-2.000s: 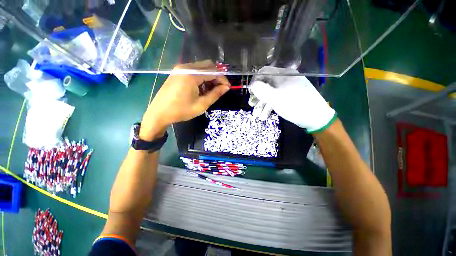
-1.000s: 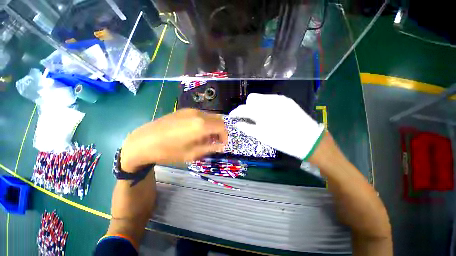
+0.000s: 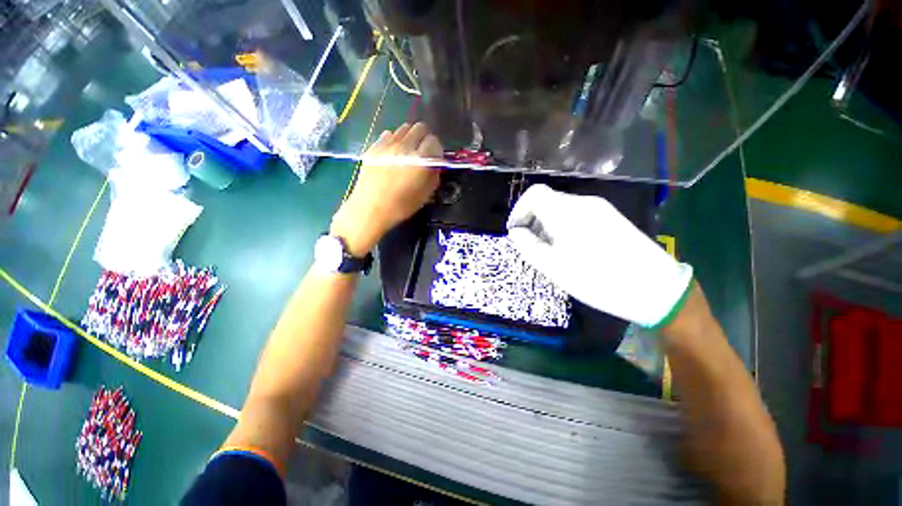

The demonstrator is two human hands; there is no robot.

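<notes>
A black tray [image 3: 419, 280] holds a heap of tiny white-blue pieces [image 3: 495, 277]. My left hand [image 3: 401, 176] is bare, with a wristwatch, and is behind the tray at its left, beside the wire leads [image 3: 469, 157] on the machine base. Its fingertips are partly behind the guard edge, so I cannot tell whether it holds a lead. My right hand [image 3: 593, 247], in a white glove with a green cuff, is over the right back part of the heap. Its fingers are curled together and what is between them is hidden. More leads [image 3: 450, 346] lie in front of the tray.
The clear guard [image 3: 633, 180] and dark machine [image 3: 514, 89] stand above the hands. A ribbed grey panel [image 3: 495, 410] is nearest me. Lead bundles [image 3: 153, 311], plastic bags [image 3: 143, 227] and a blue bin [image 3: 42, 348] are at left. A red bin [image 3: 865, 368] is at right.
My left hand has moved from above the front of the tray back to the leads behind it. My right hand stays over the heap. The whole view has shifted and tilted.
</notes>
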